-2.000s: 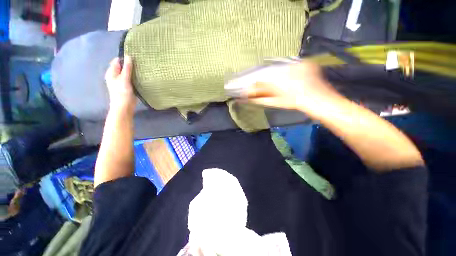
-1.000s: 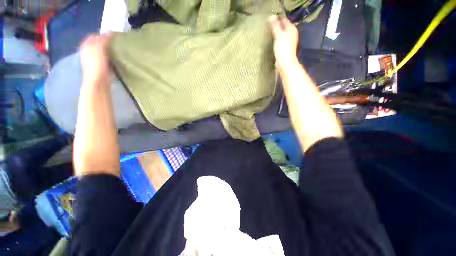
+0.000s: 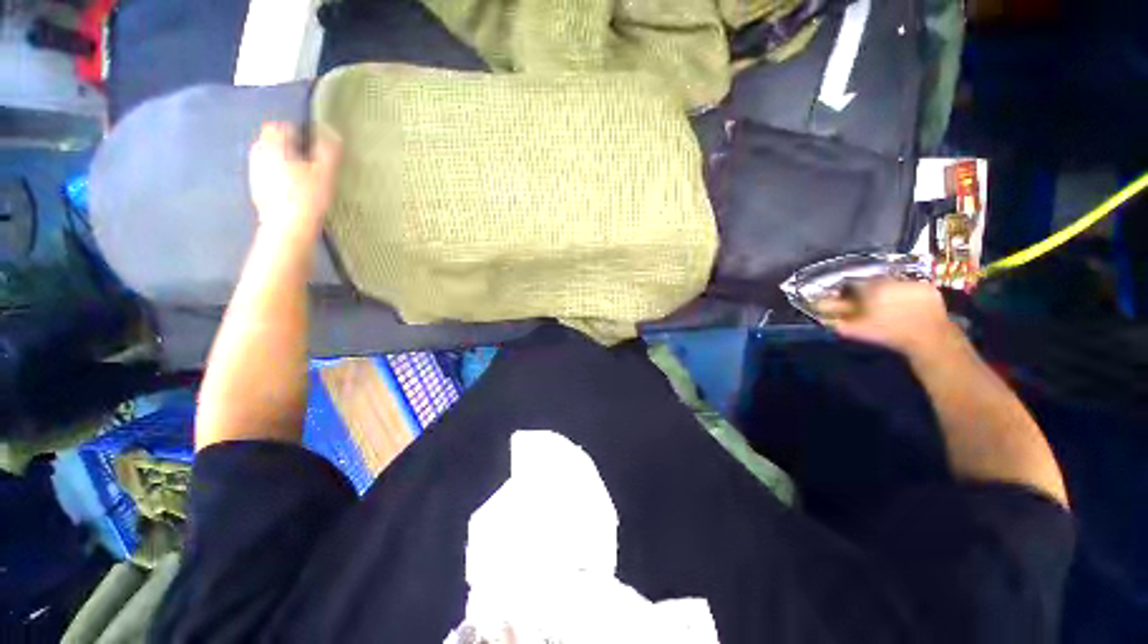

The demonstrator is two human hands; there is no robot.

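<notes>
The olive-green textured jacket (image 3: 529, 189) lies with one part spread flat over the grey padded board (image 3: 189, 189), and the rest of it is bunched behind at the top. My left hand (image 3: 292, 176) is at the dark left edge of the cloth, its fingers closed on that edge. My right hand (image 3: 888, 315) is at the right, closed around the handle of the silver steam iron (image 3: 841, 269), whose tip points left. The iron is clear of the cloth, at the right end of the table. A small flap of green cloth hangs over the board's front edge.
A dark flat pad (image 3: 806, 201) lies right of the cloth. A yellow cord (image 3: 1076, 237) runs off to the right. A printed card (image 3: 953, 208) is beside the iron. Blue crates (image 3: 330, 428) and green garments (image 3: 126, 604) are below the board on the left.
The cloth, held up by both hands a second ago, now lies flat on the board. My right hand has let go of it, moved right and taken hold of the iron.
</notes>
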